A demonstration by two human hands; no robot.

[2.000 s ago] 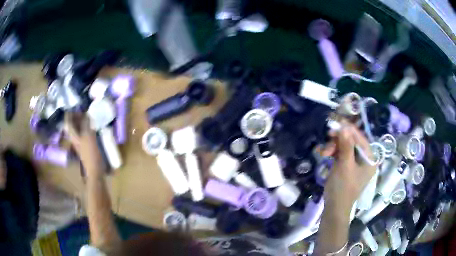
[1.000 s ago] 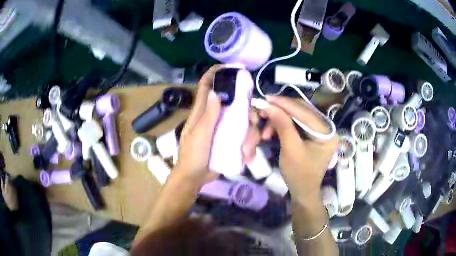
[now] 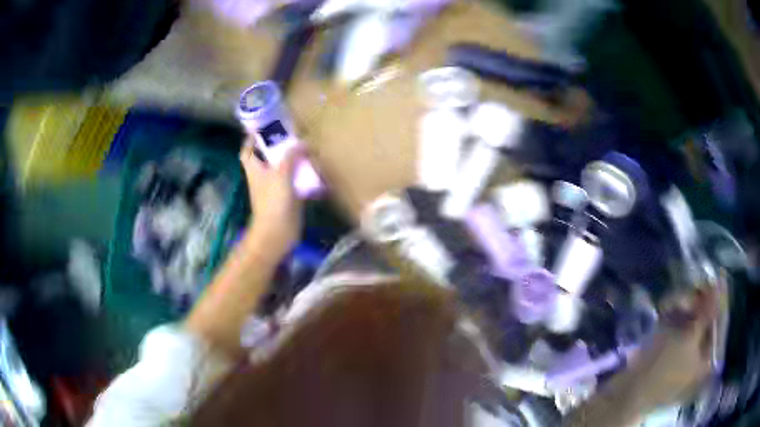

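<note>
My left hand (image 3: pixel 271 188) grips a handheld fan (image 3: pixel 265 117), lilac with a pale upper handle, head up. Its dark display panel faces me, with a faint pale mark. The hand is out to the left, beyond the bench edge. My right hand (image 3: pixel 687 321) is heavily blurred near the right rim, low beside the fan pile. Its fingers and anything in them cannot be made out. The charging plug cannot be made out.
White, lilac and black fans lie across the brown board (image 3: pixel 350 125); one pale fan (image 3: pixel 442 142) lies near its middle. A green crate (image 3: pixel 125 275) full of fans stands low left. A yellow crate (image 3: pixel 62 142) is behind it.
The view has swung left and down. My left hand has carried the lilac fan from the centre to the left, away from my right hand. My right hand is now at the right rim.
</note>
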